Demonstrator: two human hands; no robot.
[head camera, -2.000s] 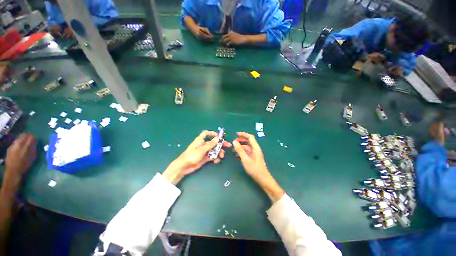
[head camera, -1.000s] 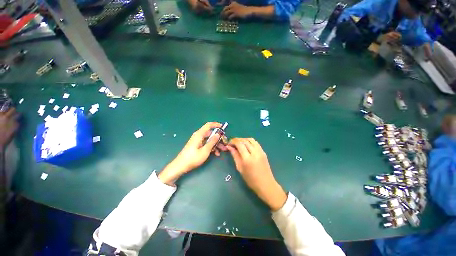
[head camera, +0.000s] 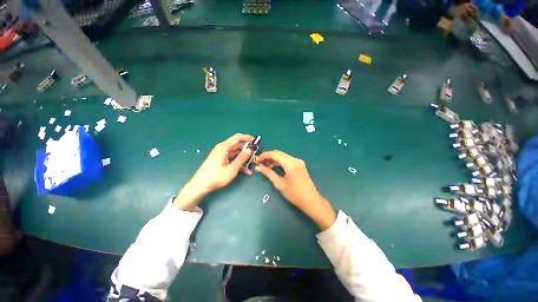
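Observation:
My left hand (head camera: 219, 163) holds a small metal-framed unit (head camera: 252, 150) above the green bench. The unit is tilted, its bright rod end pointing up, and a bit of yellow shows at its side. My right hand (head camera: 287, 174) is beside it, thumb and index finger together at the unit's right side. Its fingertips touch or nearly touch the unit; whether they pinch a small piece cannot be told. A small pale ring (head camera: 265, 198) lies below my hands. A light-blue sheet piece (head camera: 308, 117) lies beyond them, touching a white pad (head camera: 310, 128).
A blue box (head camera: 88, 161) heaped with white pads stands at left, with loose pads around it. A large pile of units (head camera: 481, 177) lies at right, near a blue sleeve (head camera: 531, 189). Single units lie across the far side. A grey post (head camera: 88, 56) stands far left.
The view has tilted down. The unit has turned in my left hand, and my right hand has closed in on its side from a small gap.

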